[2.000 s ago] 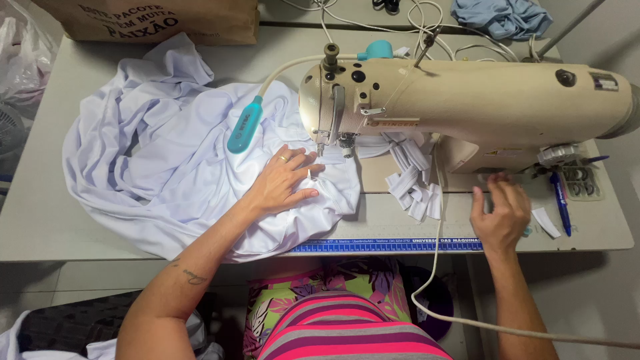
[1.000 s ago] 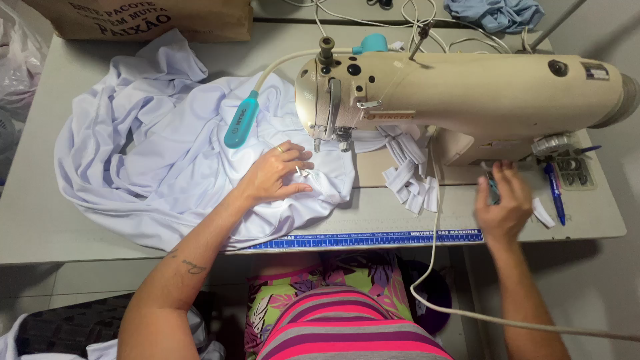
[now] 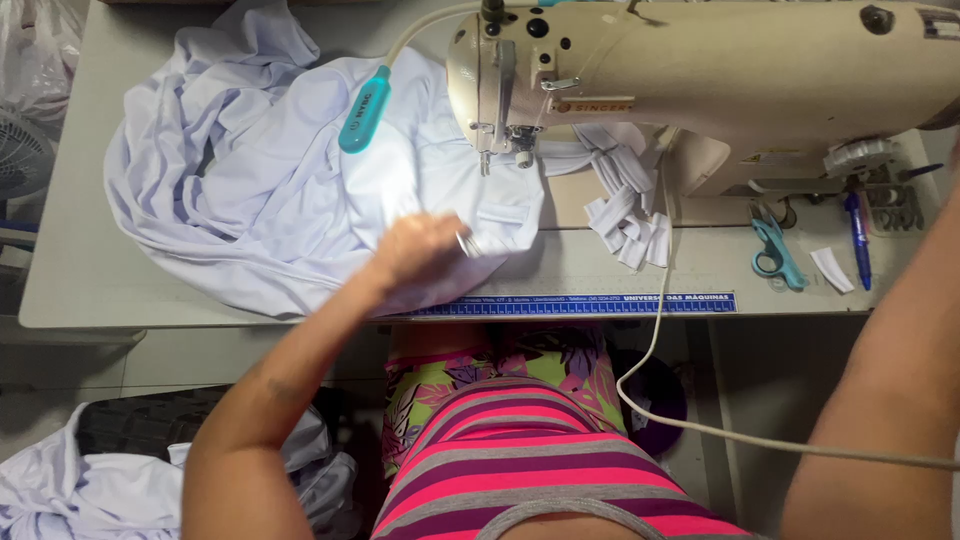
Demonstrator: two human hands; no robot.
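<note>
White fabric (image 3: 285, 172) lies in folds on the sewing machine table, its right end below the needle and presser foot of a cream Singer sewing machine (image 3: 720, 67). My left hand (image 3: 421, 251), blurred, is over the front part of this fabric, fingers curled, with a small pale piece at the fingertips; its grip cannot be made out. My right forearm reaches up at the right edge, and the hand is out of view. Teal thread snips (image 3: 777, 251) lie on the table right of the machine's throat, beside a small white strip (image 3: 831, 270) and a blue pen (image 3: 858, 240).
White fabric strips (image 3: 626, 202) lie in a pile under the machine arm. A teal lamp (image 3: 365, 111) on a flexible neck hangs over the fabric. A blue ruler strip (image 3: 570, 304) runs along the front edge. A pale cord (image 3: 645, 360) crosses that edge. More white fabric (image 3: 127, 487) sits at lower left.
My right hand has left the teal snips on the table and moved out of view at the right. My left hand has shifted toward the front of the fabric, its fingers now curled.
</note>
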